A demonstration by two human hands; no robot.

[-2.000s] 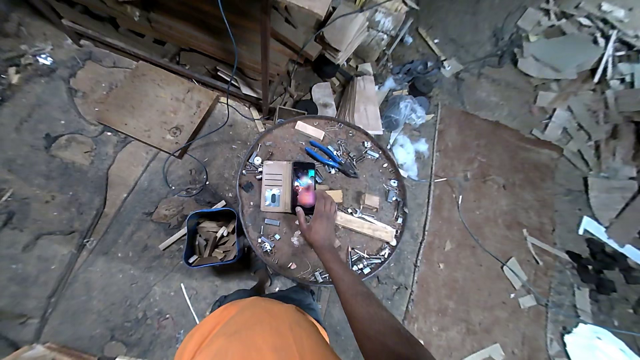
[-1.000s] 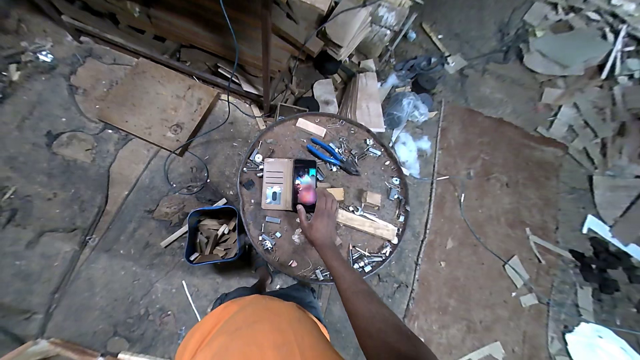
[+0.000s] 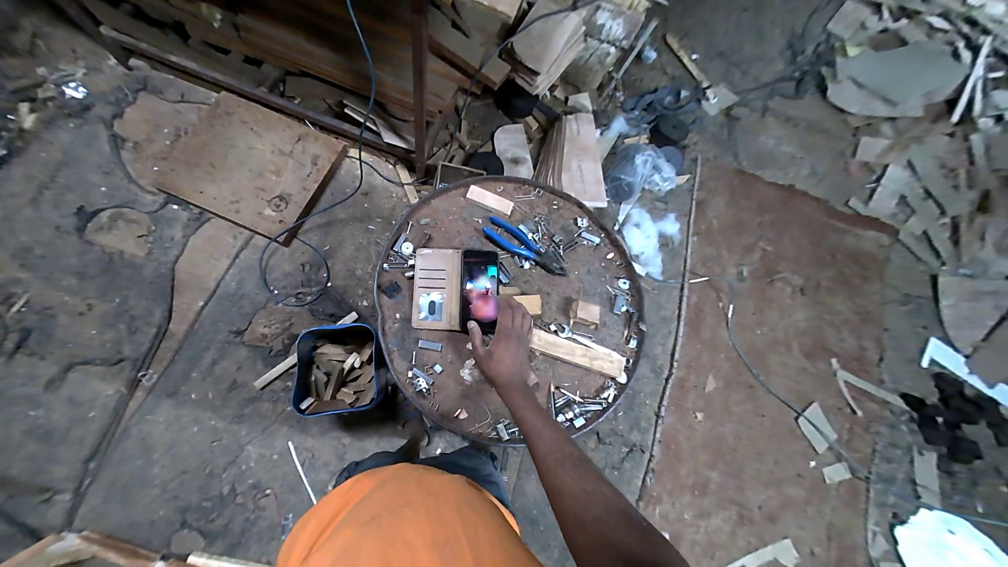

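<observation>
A smartphone with a lit screen lies in an opened tan wallet case on a round table. My right hand rests at the phone's lower right, its thumb by the bottom edge and its fingers along the right side; whether it grips the phone is unclear. Blue-handled pliers lie above and right of the phone. A wooden strip and small wood blocks are right of my hand. Screws and metal fittings are scattered around the rim. My left hand is out of view.
A blue-rimmed bin of wood offcuts stands left of the table. A square board lies on the floor at upper left, with a cable looping past it. Stacked wood sheets and plastic wrap sit behind the table. Scraps pile at right.
</observation>
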